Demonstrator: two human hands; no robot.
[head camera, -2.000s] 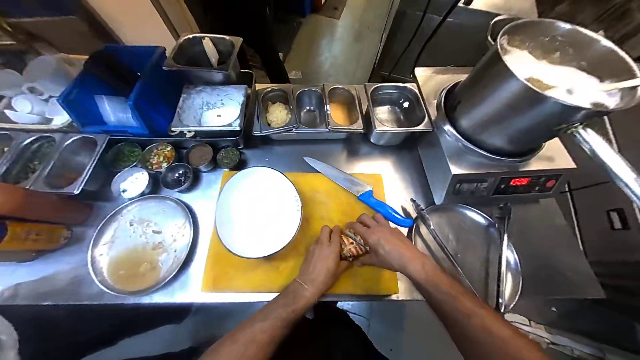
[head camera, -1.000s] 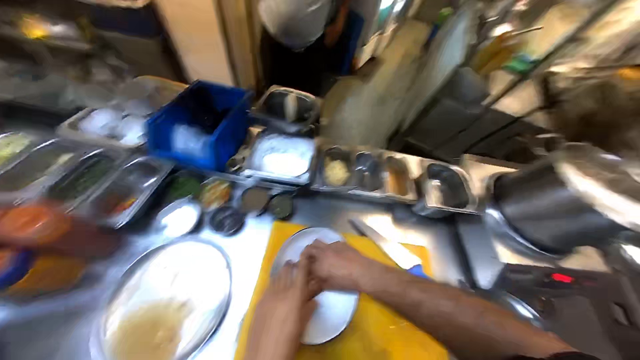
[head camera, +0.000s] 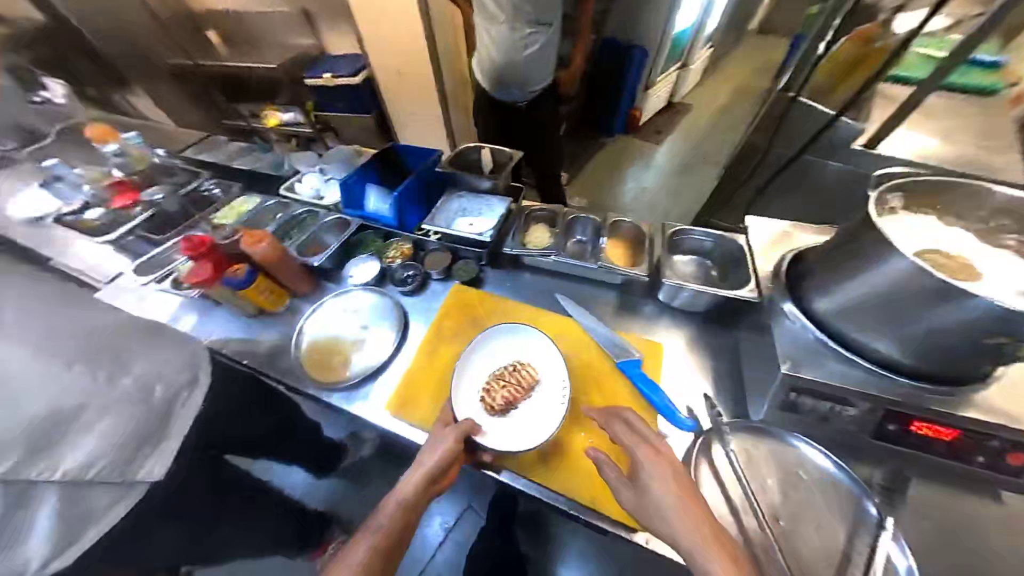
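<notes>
My left hand grips the near left rim of a white plate with a dark edge. On the plate lies a piece of grilled food with dark char lines, perhaps meat. My right hand is just right of the plate, fingers apart and holding nothing, over the yellow cutting board. A chef's knife with a blue handle lies across the board's right side, its blade pointing away to the left.
A round metal tray with liquid is at left; another tray holds tongs at right. A large pot sits on an induction cooker. Metal containers line the back. One person stands at left, another beyond the counter.
Two seconds ago both hands held the grilled piece right of the plate; now it lies on the plate. My left hand has taken the rim and my right hand is free. The view has swung about.
</notes>
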